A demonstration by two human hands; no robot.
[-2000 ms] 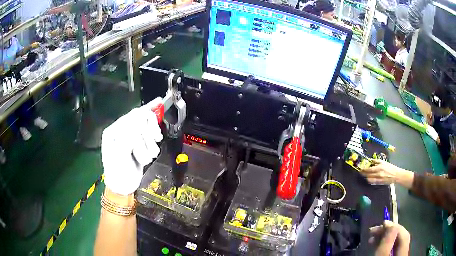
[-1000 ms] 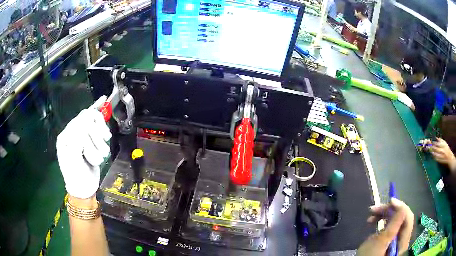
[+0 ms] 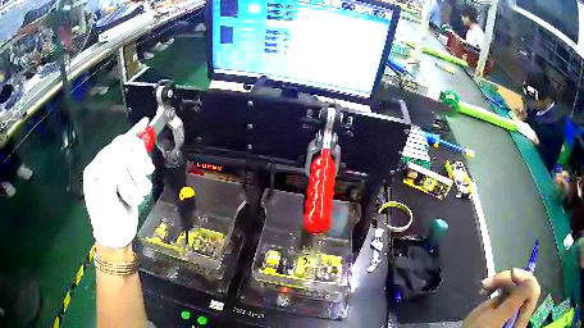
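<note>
My left hand, in a white glove, grips the red handle of the left toggle clamp. The right clamp's red handle hangs down. Under the clear press plates, one power supply board lies in the left bay and another in the right bay of the black test fixture. A yellow-topped tool stands at the left bay. My bare right hand, partly cut off by the bottom edge, holds a purple-blue pen at the lower right.
A monitor stands behind the fixture. Right of the fixture are a tape roll, a black pouch, a teal-capped thing and loose boards. A conveyor runs along the right; people are beyond.
The view has swung right since the first frame. Another person's hand has left the boards on the right, and one more board lies there. My left hand stays on the clamp handle.
</note>
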